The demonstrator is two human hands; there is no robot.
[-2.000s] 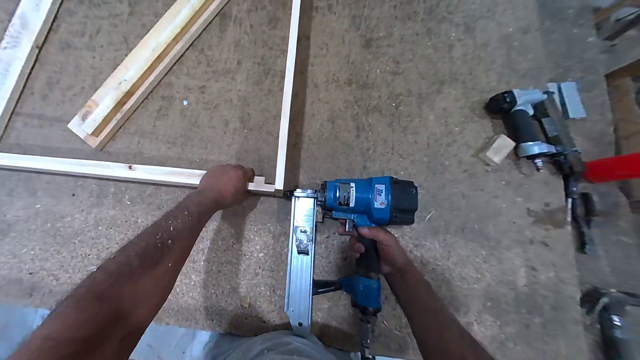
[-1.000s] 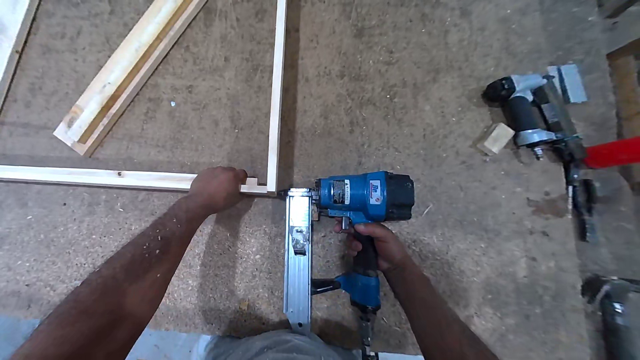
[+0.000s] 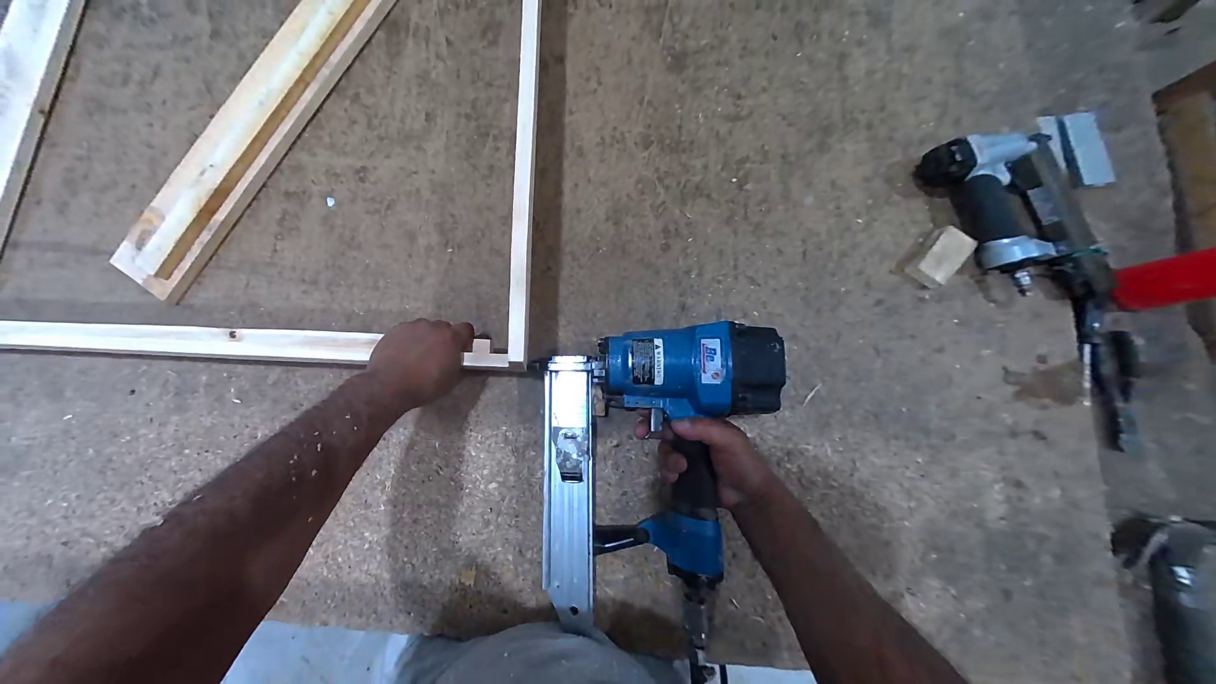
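My left hand grips a horizontal wooden strip close to its right end, where a small notched wood piece shows beside the fingers. That end meets the lower end of an upright-running wooden strip at a corner. In my right hand is the black handle of a blue pneumatic nailer or stapler, a finger near its trigger. The tool lies sideways, its nose at the outer side of the corner and its silver magazine pointing toward my body.
Long boards lie at the upper left of the chipboard worktop. At right are a second pneumatic nailer, a small wood block, metallic strips of fasteners and a red handle-like object. A dark cylindrical object is at lower right.
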